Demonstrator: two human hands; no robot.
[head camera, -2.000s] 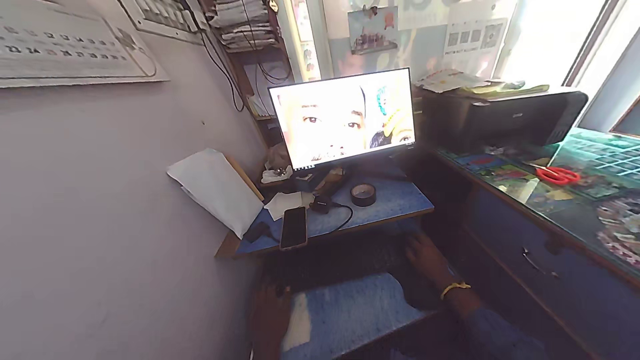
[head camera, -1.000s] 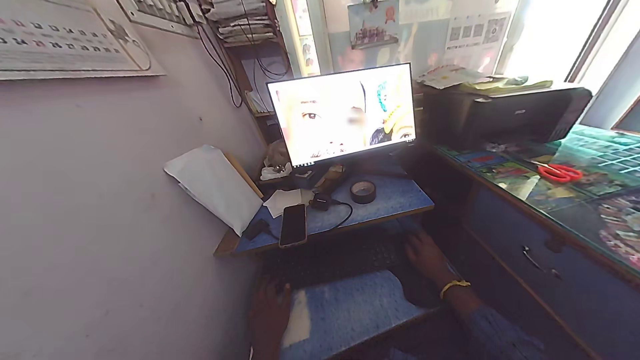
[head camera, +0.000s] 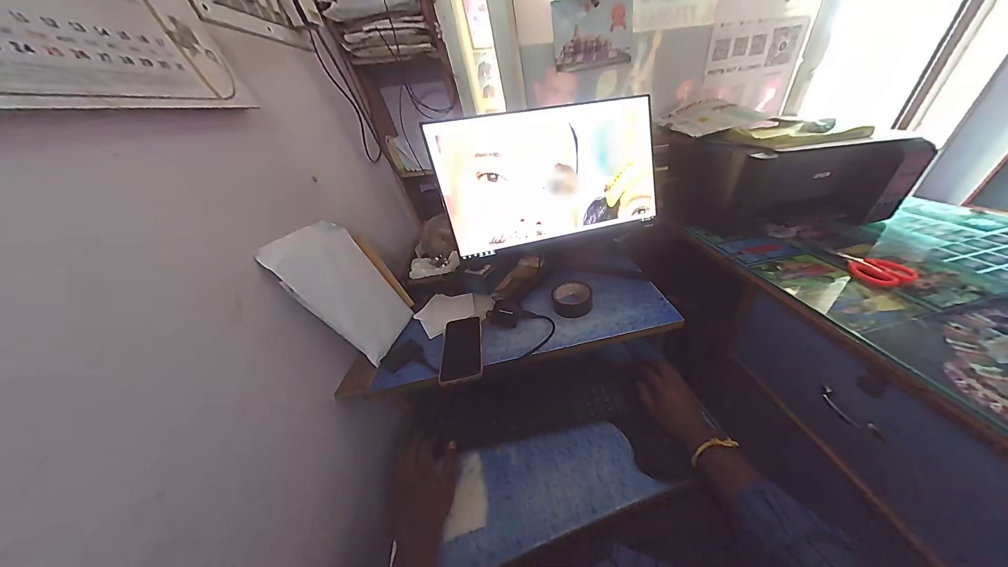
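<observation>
My left hand (head camera: 428, 479) rests at the left end of a dark keyboard (head camera: 528, 402) on the blue pull-out tray (head camera: 559, 480). My right hand (head camera: 669, 398), with a yellow band at its wrist, lies over the dark mouse pad (head camera: 657, 453) at the right; whether a mouse is under it is too dark to tell. Above the tray, a smartphone (head camera: 461, 350) lies on the front edge of the blue desktop (head camera: 622, 311), beside a black adapter with a cable (head camera: 506, 313) and a roll of tape (head camera: 572, 299). A lit monitor (head camera: 543, 173) stands behind them.
A white packet (head camera: 339, 287) leans on the left wall, near loose paper (head camera: 445, 313). To the right, a black Epson printer (head camera: 819, 177) with papers on top stands on a glass-topped counter (head camera: 795, 272), where red-handled scissors (head camera: 882, 272) lie. A drawer handle (head camera: 850, 413) juts from the counter front.
</observation>
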